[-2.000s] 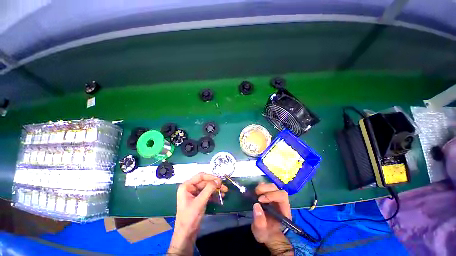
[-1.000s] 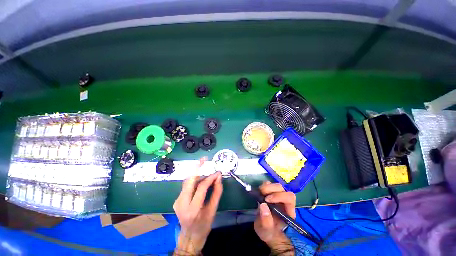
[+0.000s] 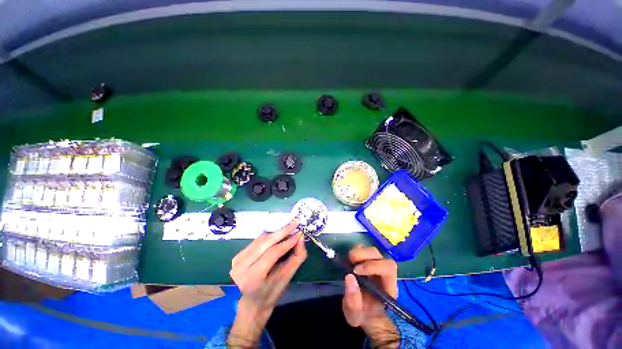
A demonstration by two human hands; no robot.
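A round white disc with dark spots point(image 3: 311, 213) lies on the white strip point(image 3: 262, 223) at the bench centre. My right hand point(image 3: 370, 285) grips the black handle of a soldering iron point(image 3: 392, 305). The iron's metal tip points up and left and reaches the lower edge of the disc. My left hand point(image 3: 269, 264) is at the disc's lower left, its fingertips close together at the disc's edge beside the tip. Whether a small part is pinched in these fingertips is too small to tell.
Right of the disc are a round tin point(image 3: 355, 183), a blue tray with yellow sponge point(image 3: 431, 220), a fan point(image 3: 407, 146) and a black soldering station point(image 3: 501, 211). Left are a green spool point(image 3: 202, 181), several black round components point(image 3: 259, 189) and a clear blister tray point(image 3: 75, 211). A cardboard box point(image 3: 181, 298) lies below.
The iron, earlier away from the disc, has moved up and left to its edge. My left fingertips, which pinched a small pale part near the disc, are now at the disc. The view has shifted slightly.
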